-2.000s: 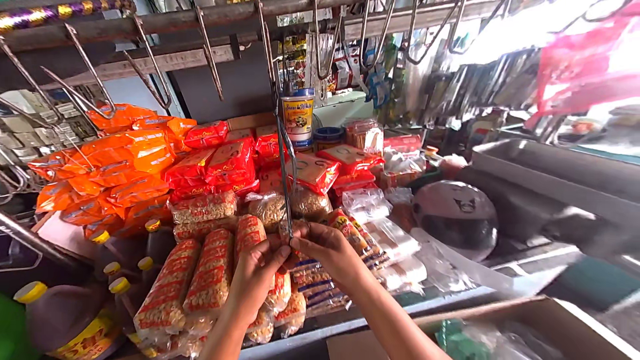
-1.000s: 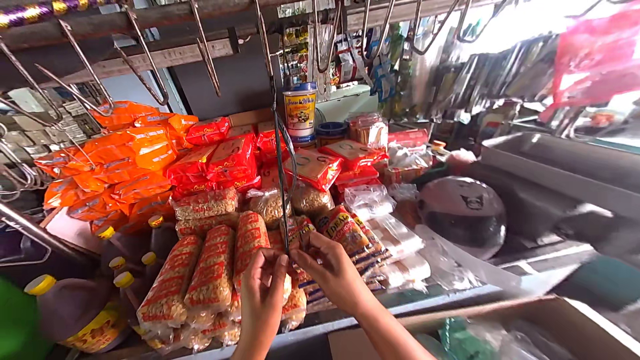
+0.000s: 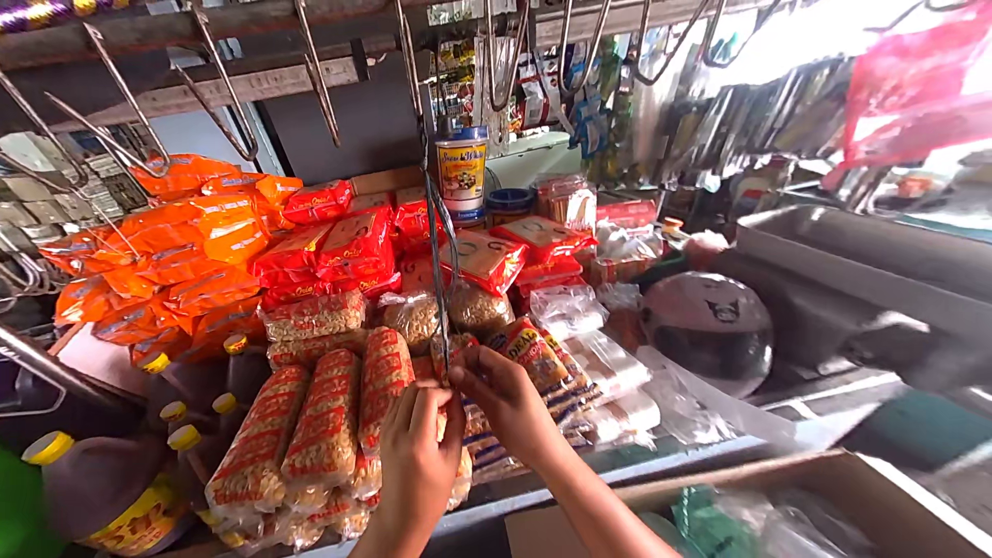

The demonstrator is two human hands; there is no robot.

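Dark, thin plastic cords or strips (image 3: 435,256) hang from the overhead rail down the middle of the view. At their lower end both hands meet. My left hand (image 3: 421,434) has its fingers curled close to the cord's end, and my right hand (image 3: 496,395) pinches it between thumb and fingers. The very tips of the left fingers are partly hidden, so its hold is hard to make out. Behind the hands lie long clear packs of noodles with red print (image 3: 322,418), and packs with yellow and blue print (image 3: 535,364).
Steel hooks (image 3: 316,77) hang from a rail above. Orange packs (image 3: 194,232), red packs (image 3: 353,248) and a tub (image 3: 463,170) stand behind. Yellow-capped jugs (image 3: 101,480) are at left, a helmet (image 3: 707,333) at right. An open cardboard box (image 3: 876,473) holds plastic bags at lower right.
The hands have stayed together at the lower part of the hanging cords. Their fingers have shifted, with the left hand now slightly below the right. The view has moved slightly.
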